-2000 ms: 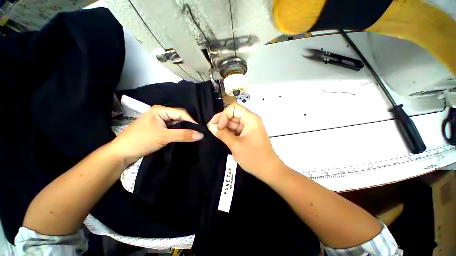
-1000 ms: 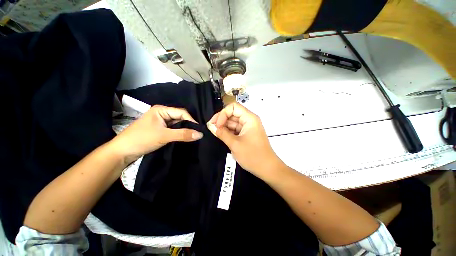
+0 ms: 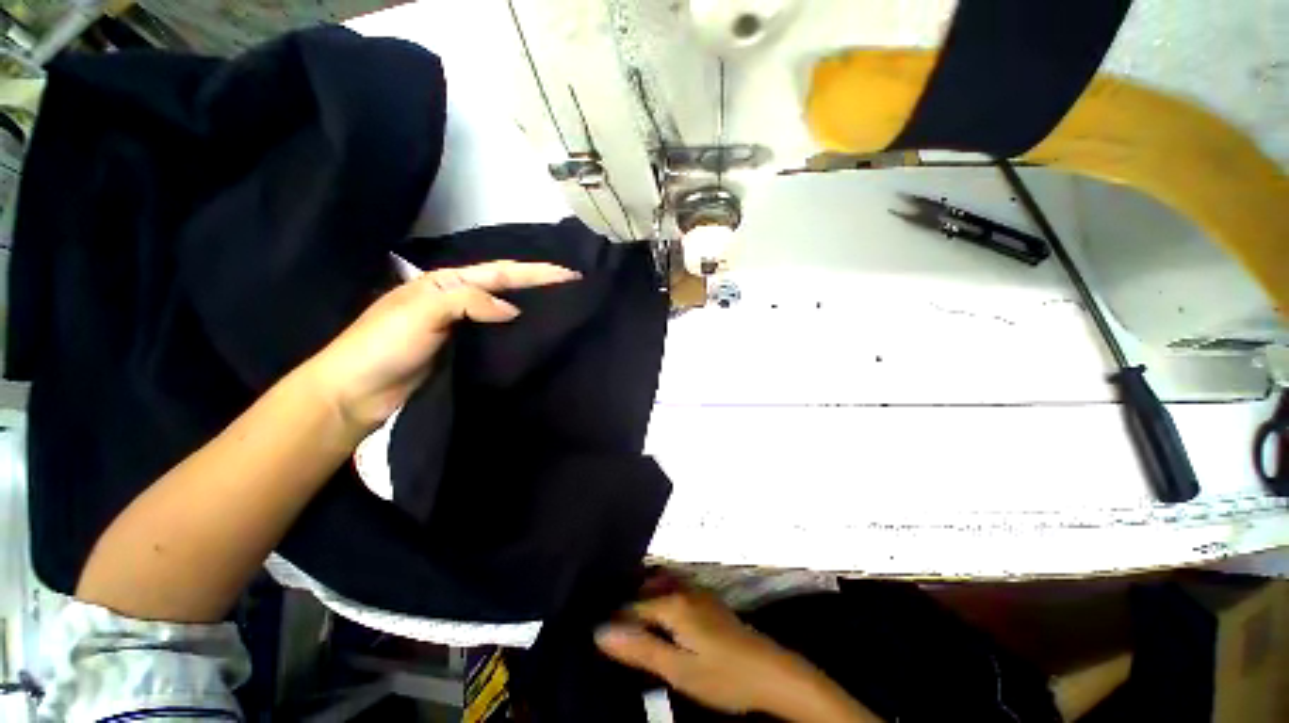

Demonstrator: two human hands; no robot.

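Note:
A large black garment [image 3: 551, 381] lies left of the needle area, with its right edge at the presser foot [image 3: 662, 261]. My left hand [image 3: 424, 332] lies on the cloth at the left, fingers extended toward the foot, holding nothing that shows. My right hand [image 3: 693, 643] is low, below the table's front edge, with its fingers at the hanging black cloth. It is dim there, but the fingertips appear to pinch the cloth. A bit of white strip [image 3: 659, 703] shows below this hand.
The sewing machine head [image 3: 834, 28] spans the top, with a yellow strip [image 3: 862, 102] on it. Right of the needle lie black snips [image 3: 975, 229], a screwdriver [image 3: 1156, 438] and black scissors handles [image 3: 1272, 445]. A cardboard box [image 3: 1251, 636] is below right.
My right hand has moved down from beside the needle to below the table edge. My left hand has opened and let go of the pinched fold. The printed label has left the tabletop. The view has shifted.

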